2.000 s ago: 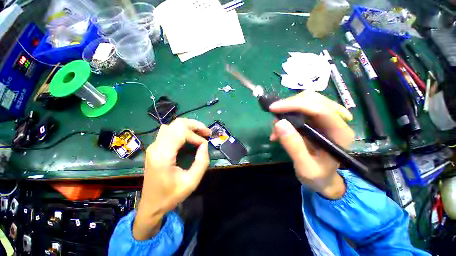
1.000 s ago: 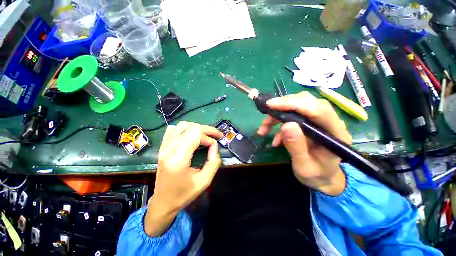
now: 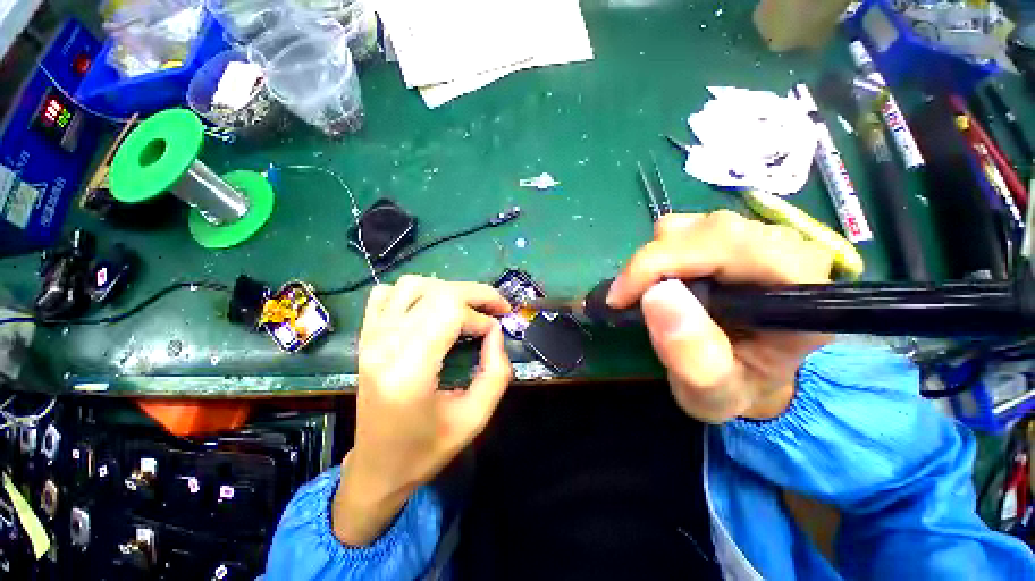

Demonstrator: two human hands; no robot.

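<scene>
The open watch case (image 3: 516,288), silvery and orange inside, lies near the bench's front edge with its dark screen module (image 3: 554,343) hinged out at lower right. My left hand (image 3: 426,369) is at the case's left side, thumb and index fingertips close together. Thin solder wire (image 3: 356,210) runs from the green spool (image 3: 156,157) into these fingers; its end is hidden. My right hand (image 3: 726,312) grips the black soldering iron (image 3: 863,308), held nearly level, its tip over the inside of the case. Whether the tip touches cannot be told.
A second opened unit (image 3: 295,318) and black square part (image 3: 386,230) lie left. A black cable (image 3: 454,237) runs behind the work. Tweezers (image 3: 653,187), white wipes (image 3: 749,142), a yellow-green handle (image 3: 800,227) and markers (image 3: 834,176) lie right. Clear cups (image 3: 312,80) stand upper left.
The soldering iron has come down from above and behind the case, swinging level, so its tip is now over the case. My left hand stays by the case. The view has shifted slightly.
</scene>
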